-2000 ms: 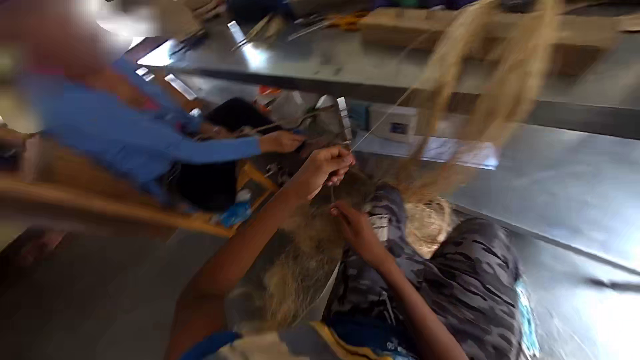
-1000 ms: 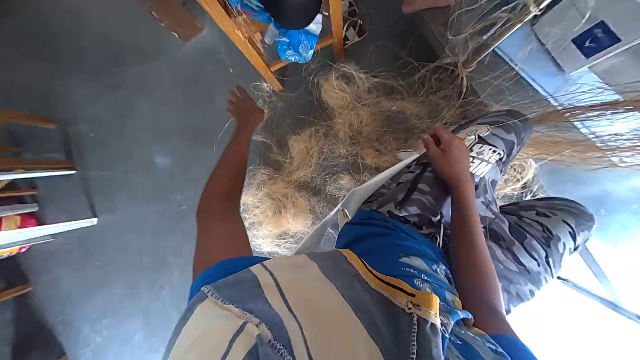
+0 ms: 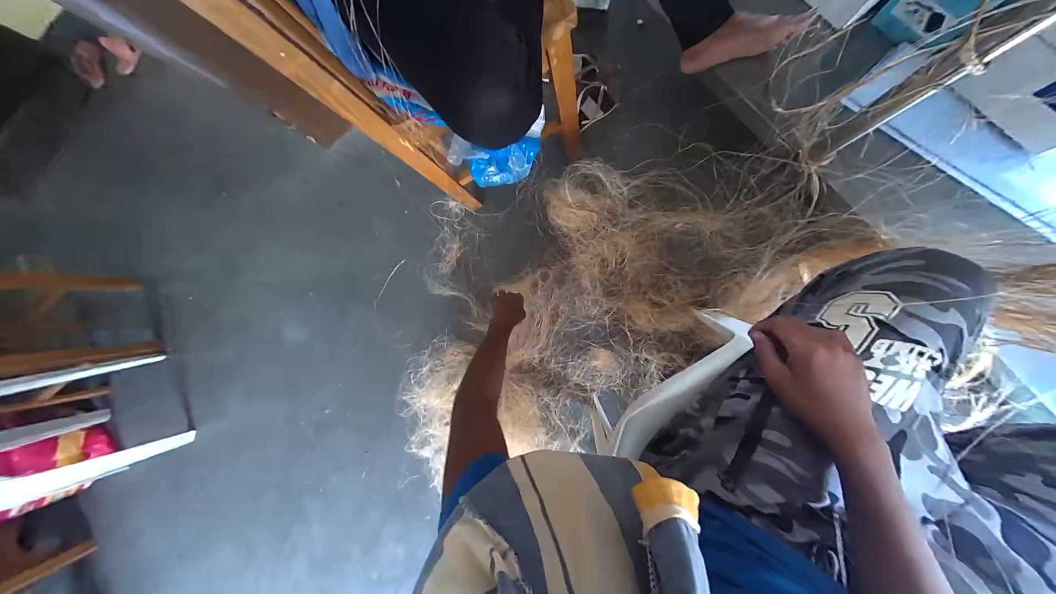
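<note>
Loose tan plant fibers (image 3: 643, 256) lie in a tangled heap on the grey floor. My left hand (image 3: 509, 308) reaches down at the left edge of the heap, touching or just over the strands; its fingers are small in view, and I cannot tell whether they grip any. My right hand (image 3: 813, 371) rests on the thigh of my camouflage trousers (image 3: 907, 272), its fingers bent at the tip of a white plastic chair edge (image 3: 685, 384). Whether it pinches anything there is hidden. A cord wrapped with fibers (image 3: 907, 95) runs across the upper right.
A wooden chair (image 3: 396, 140) with a seated person's dark-clad knee and a blue plastic bag (image 3: 505, 162) stands ahead. Another person's bare foot (image 3: 742, 40) is at the top. Wooden furniture (image 3: 74, 363) stands at the left. White boxes are at the upper right.
My left hand has moved from over bare floor to the fiber heap. My right hand stays at my thigh. Two seconds ago both hands were raised together at a thin strand. The view has tilted down strongly.
</note>
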